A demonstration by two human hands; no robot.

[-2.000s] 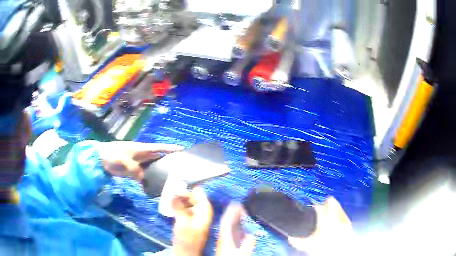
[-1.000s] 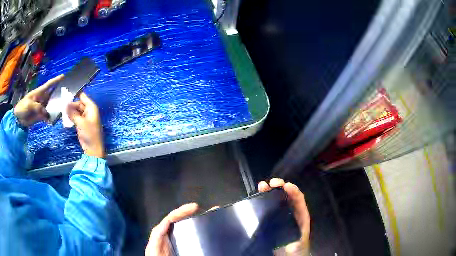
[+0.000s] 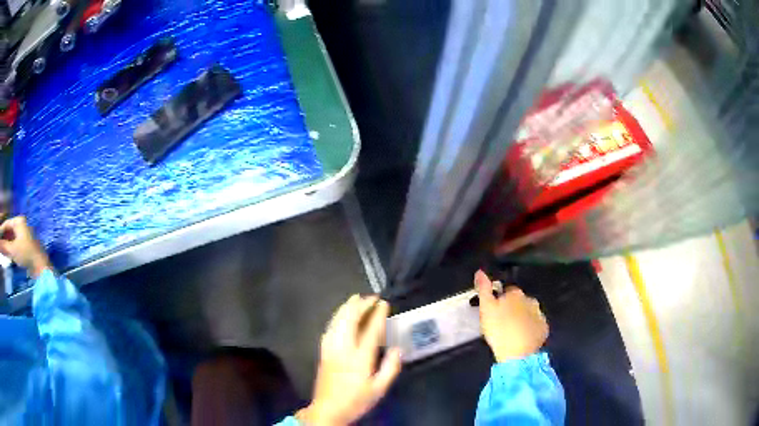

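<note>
A smartphone (image 3: 441,326) is held low, in front of and beyond the table's corner. Its pale back faces up, with a small dark square mark near the middle and dark spots at the right end. My left hand (image 3: 356,359) grips its left end, and my right hand (image 3: 511,321) grips its right end with the thumb on top. The fingers beneath it are hidden. A dark surface lies below the phone; whether it is a tray is unclear.
Two dark phones lie on the blue film-covered table (image 3: 200,179), rounded at its green-edged corner. Another worker's hand (image 3: 23,245) is at the left edge. A strip curtain (image 3: 474,125) hangs beyond, with a red box (image 3: 574,187) behind it and yellow floor lines.
The phone in my hands showed its black screen; now its pale back shows, farther right. The view has turned right. A second phone now lies on the blue table, and the other worker's hand is farther left.
</note>
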